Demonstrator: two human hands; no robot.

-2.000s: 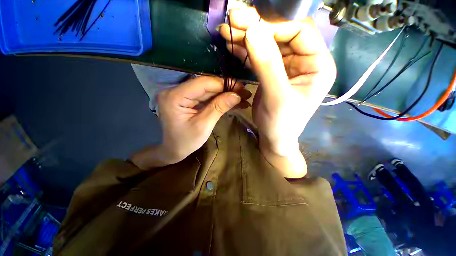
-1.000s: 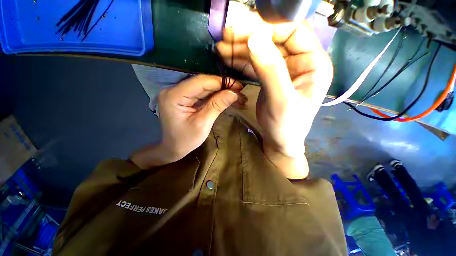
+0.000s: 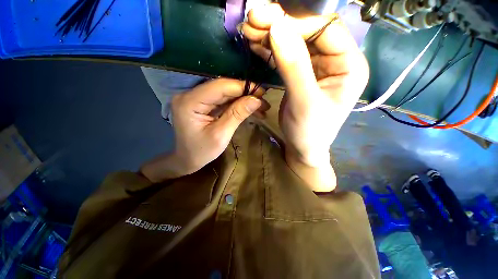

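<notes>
My left hand [image 3: 205, 122] pinches several thin black wires [image 3: 247, 82] between thumb and forefinger, just off the bench edge. The wires stand up from its fingertips toward my right hand. My right hand [image 3: 319, 82] is above and to the right, near the machine, with thumb and fingertips together at a wire. A short dark wire [image 3: 323, 28] shows across the fingers of my right hand. The hand hides part of it, and glare blurs the fingertips. More loose black wires [image 3: 84, 16] lie in the blue tray [image 3: 109, 49] at the upper left.
The green bench [image 3: 191, 32] has a purple base plate [image 3: 235, 15] on it. Metal machine parts [image 3: 407, 12] are at the upper right. A white strip [image 3: 401, 79], black cables and an orange hose [image 3: 461, 122] hang near the bench edge. Blue stools [image 3: 385, 210] and a person's legs [image 3: 437, 199] are at the lower right.
A dark wire now shows across my right hand's fingers, where none was visible before. My right hand has shifted slightly. My left hand keeps its pinch on the wires.
</notes>
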